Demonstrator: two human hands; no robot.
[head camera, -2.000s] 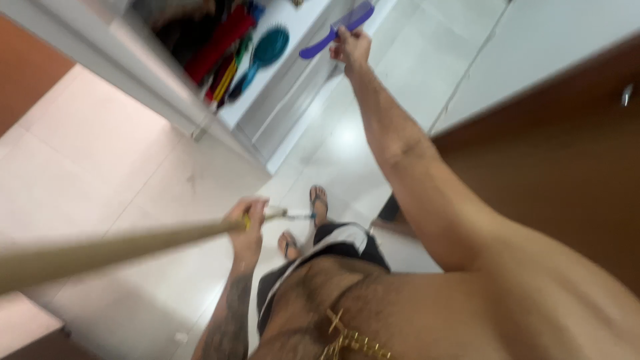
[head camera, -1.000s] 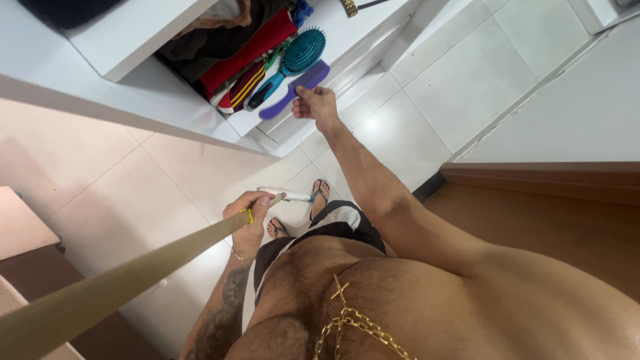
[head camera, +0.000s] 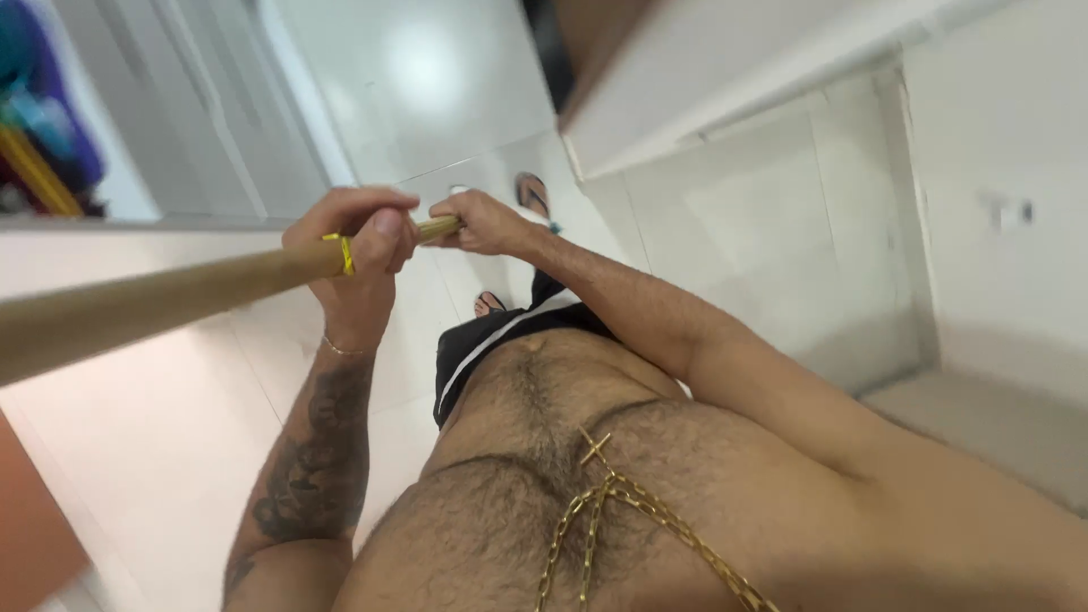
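Observation:
A long wooden pole (head camera: 170, 297) runs from the left edge toward the middle of the view. My left hand (head camera: 353, 246) is closed around it, beside a yellow band (head camera: 347, 254) tied on the wood. Just beyond, my right hand (head camera: 476, 223) grips the same pole lower down, close to my left fingers. The pole's far end is hidden behind my right hand. At the upper left, a blurred purple comb (head camera: 64, 93) lies by a teal hairbrush (head camera: 13, 42) and folded cloth with yellow stripes (head camera: 38, 170).
White drawer fronts (head camera: 204, 102) stand at the upper left, with pale floor tiles (head camera: 442, 93) beside them. My sandalled feet (head camera: 533, 194) are on the tiles below my hands. A white wall (head camera: 1003, 280) is at the right. An orange-brown surface (head camera: 34, 518) shows at the lower left.
My right hand has let go of the purple comb, which now lies by the hairbrush, and has taken hold of the pole. My left hand still holds the pole. The view has swung right.

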